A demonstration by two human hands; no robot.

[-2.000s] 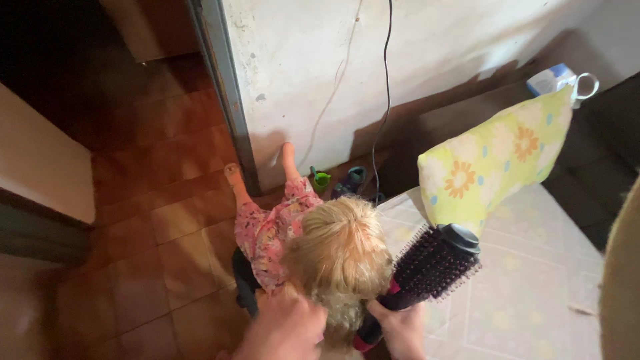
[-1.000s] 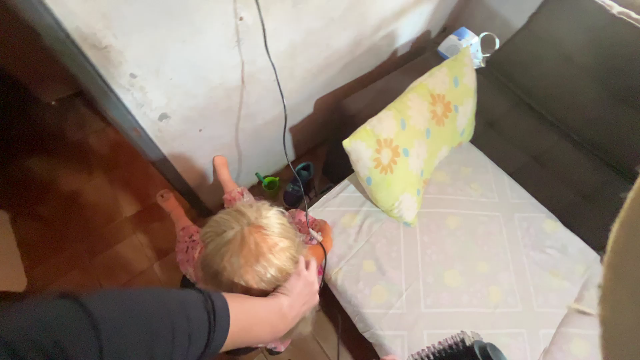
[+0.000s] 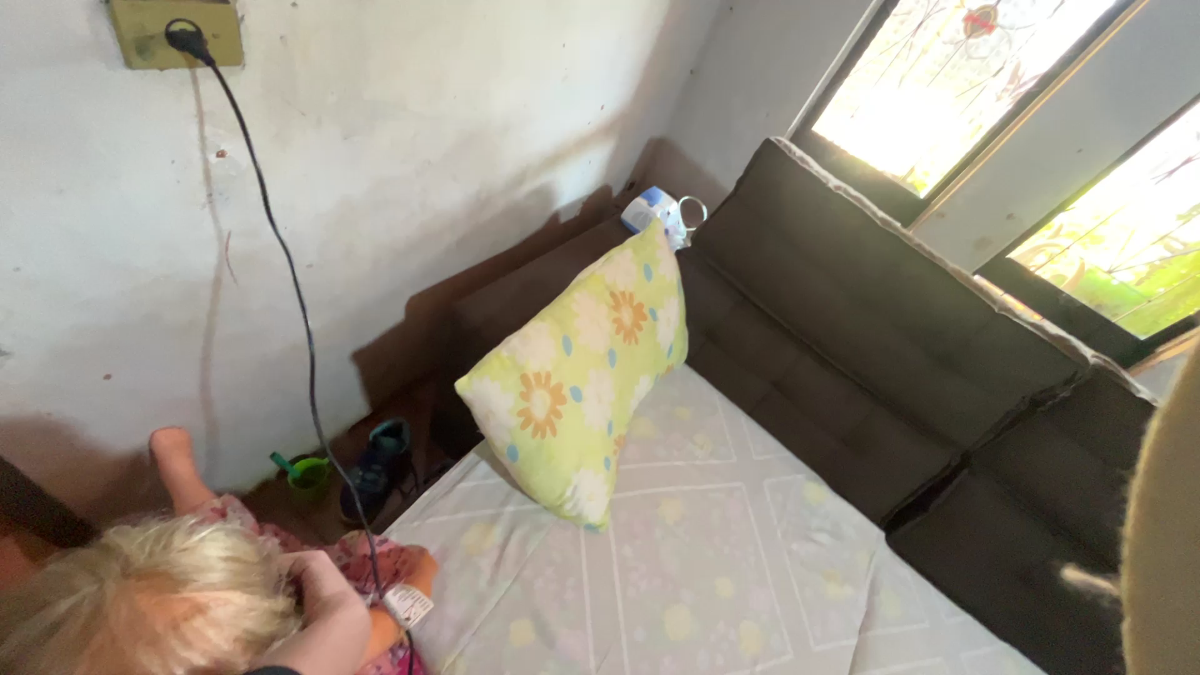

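Note:
The blond head of a doll (image 3: 159,600) in pink patterned clothes fills the lower left corner. My left hand (image 3: 328,600) lies against the right side of its hair, with a dark sleeve edge just below; its fingertips are hidden. Close beside that hand, a black power cord (image 3: 305,328) with a white tag (image 3: 409,605) runs down from a plug (image 3: 187,39) in a yellowish wall socket. One doll leg (image 3: 178,469) points up toward the wall. My right hand is out of view, and no hairbrush shows now.
A yellow floral pillow (image 3: 581,384) stands on a surface covered with patterned pale cloth (image 3: 694,562). Behind is a dark sofa (image 3: 900,300) below windows. A green cup (image 3: 307,473) and a dark shoe (image 3: 375,469) are by the wall. A tan edge (image 3: 1162,525) blocks the right side.
The round hairbrush, held in my right hand two seconds ago and at the bottom edge one second ago, has left view. The view has swung up and right, bringing in the socket and windows.

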